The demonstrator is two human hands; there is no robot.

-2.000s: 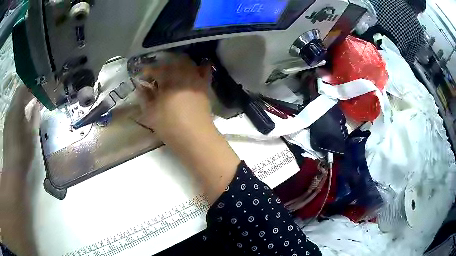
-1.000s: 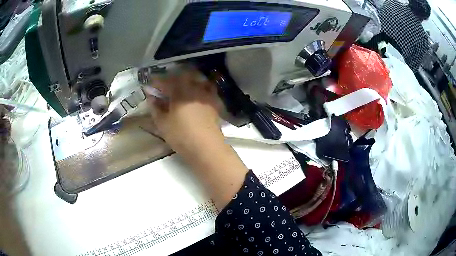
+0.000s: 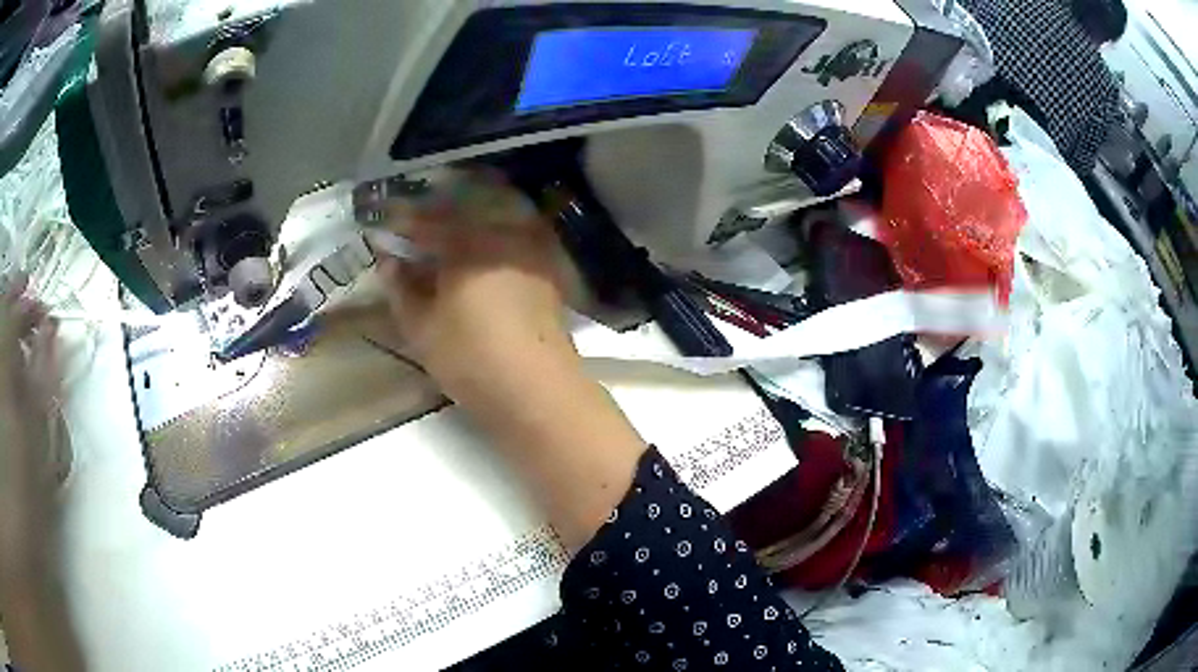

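A white fabric strip (image 3: 841,328) runs from over the red bag leftward to behind my right wrist. My right hand (image 3: 460,250) is under the machine arm by the metal strip folder (image 3: 322,278); its fingers are blurred, and the strip passes out of sight behind the hand. The folder's dark tip points at the presser foot area (image 3: 226,322), above the shiny bed plate (image 3: 276,407). My left hand (image 3: 29,381) is at the left edge, blurred and partly cut off; its grip cannot be made out.
The machine head (image 3: 315,79) with its blue screen is above. Black-handled tools (image 3: 657,295) lie right of my right hand. A red plastic bag (image 3: 949,204) and a white fabric pile (image 3: 1117,381) are at right. A ruler (image 3: 407,610) runs along the table edge. A person (image 3: 1051,66) is behind.
The strip's right part has dropped from its raised fold over the red bag and now lies straighter. My left hand moved left from beside the plate, then slightly up. My right hand stays near the folder.
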